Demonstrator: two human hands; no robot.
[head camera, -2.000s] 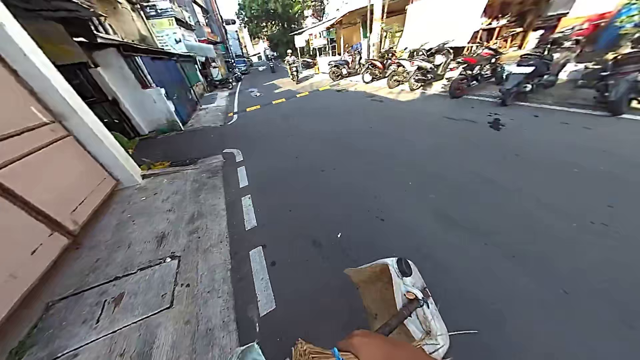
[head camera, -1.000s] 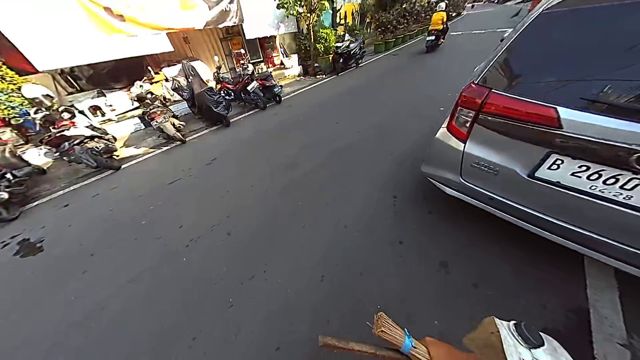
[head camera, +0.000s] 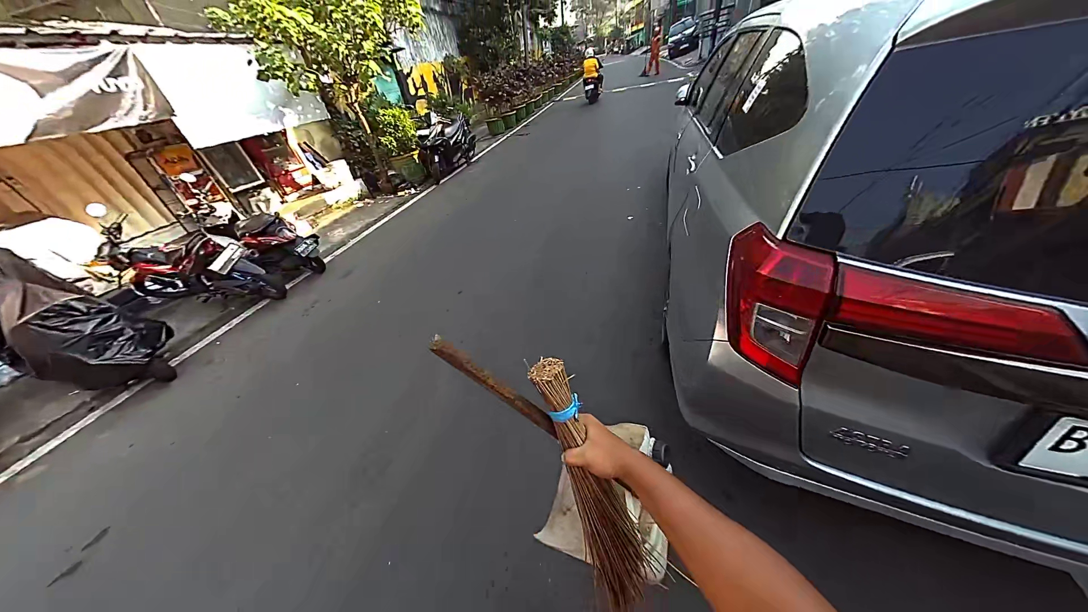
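My right hand (head camera: 599, 450) reaches in from the lower right, fingers closed around a stick broom (head camera: 608, 518) of thin brown ribs. Blue binding circles the broom just above the hand, and its bristles fan downward. A rough wooden stick (head camera: 493, 384) runs from the same grip toward the upper left; it appears to be the handle of the scoop below. That scoop, a cut white plastic jerrycan (head camera: 561, 518) with a dark cap, hangs behind the broom, partly hidden by the hand and bristles. My left hand is outside the view.
A grey car (head camera: 739, 382) stands close on the right. Parked motorcycles (head camera: 212, 259), one under a dark cover (head camera: 85, 340), line the left roadside. Farther up the asphalt road (head camera: 374, 408), a rider on a motorcycle (head camera: 592, 81) and a person in orange (head camera: 654, 51) are visible.
The view has swung from the motorcycle-lined road to the car's rear left side. My right hand, with broom and scoop, now shows higher in the view than one second ago.
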